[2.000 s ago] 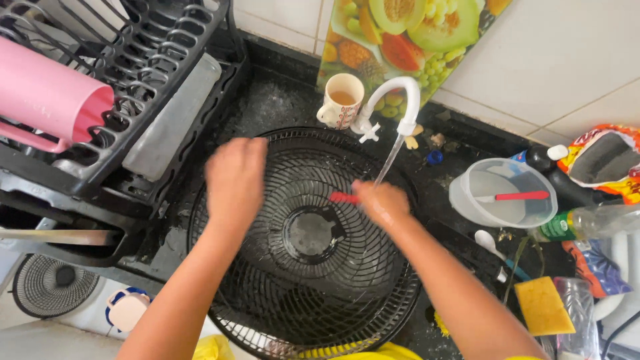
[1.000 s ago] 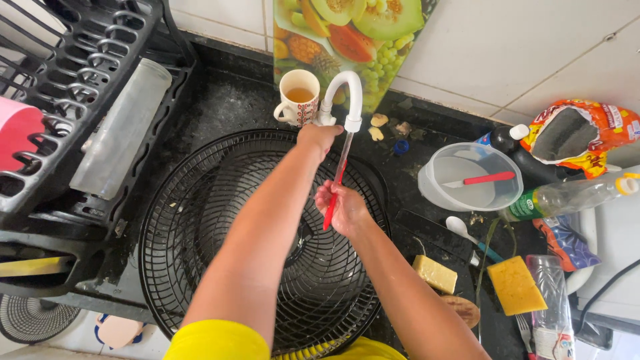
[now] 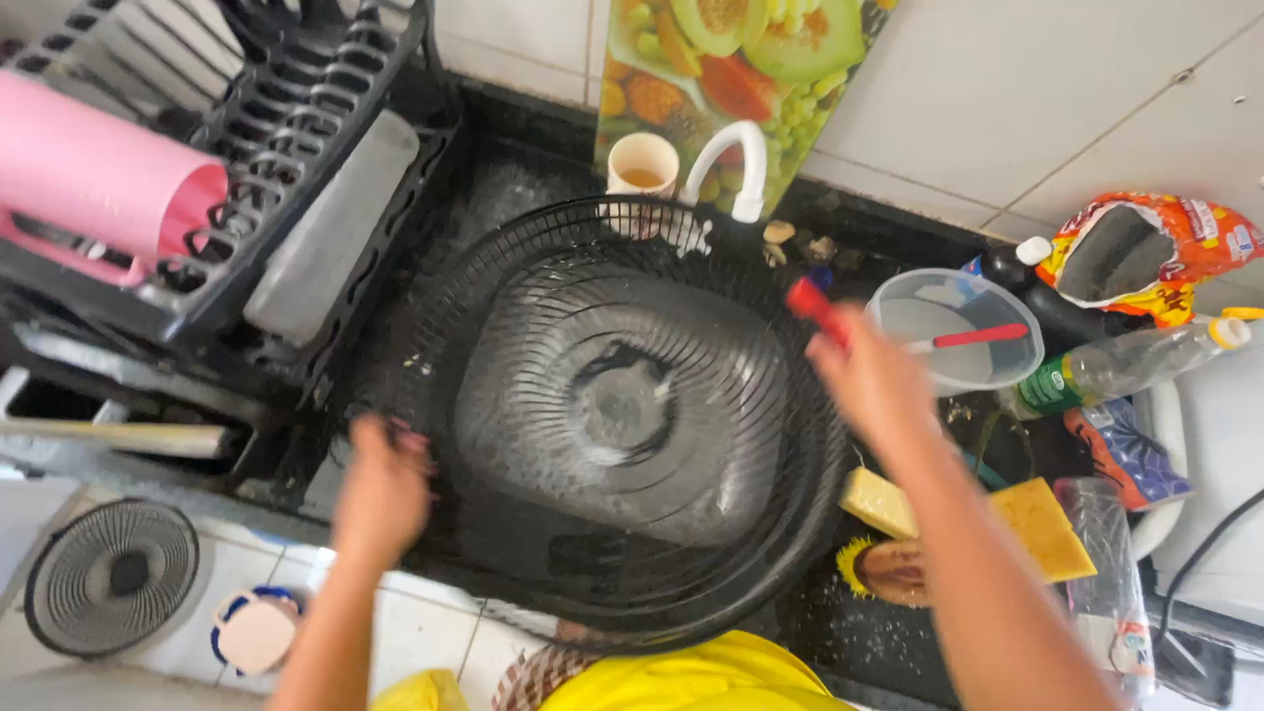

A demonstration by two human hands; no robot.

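A round black fan grille (image 3: 632,395) lies tilted over the sink basin, its far rim raised in front of the mug. My left hand (image 3: 380,489) is at the grille's left edge, blurred; whether its fingers grip the rim cannot be told. My right hand (image 3: 874,375) holds a red-handled tool (image 3: 815,301) beside the grille's right edge; the tool's far end is hidden or blurred. The white curved faucet (image 3: 741,163) stands behind the grille, with no stream visible from its spout. A mug (image 3: 642,168) with brownish liquid stands left of the faucet.
A black dish rack (image 3: 296,148) with a pink pitcher (image 3: 89,163) stands left. At right are a plastic tub (image 3: 953,326) holding a red-handled utensil, a bottle (image 3: 1136,365), a yellow sponge (image 3: 1042,528), a soap bar (image 3: 879,504) and a brush (image 3: 889,571). A smaller grille (image 3: 114,578) lies lower left.
My left hand has moved from the faucet's base to the grille's left edge. My right hand has moved right with the red-handled tool. The water stream no longer shows. The grille's far rim is now raised.
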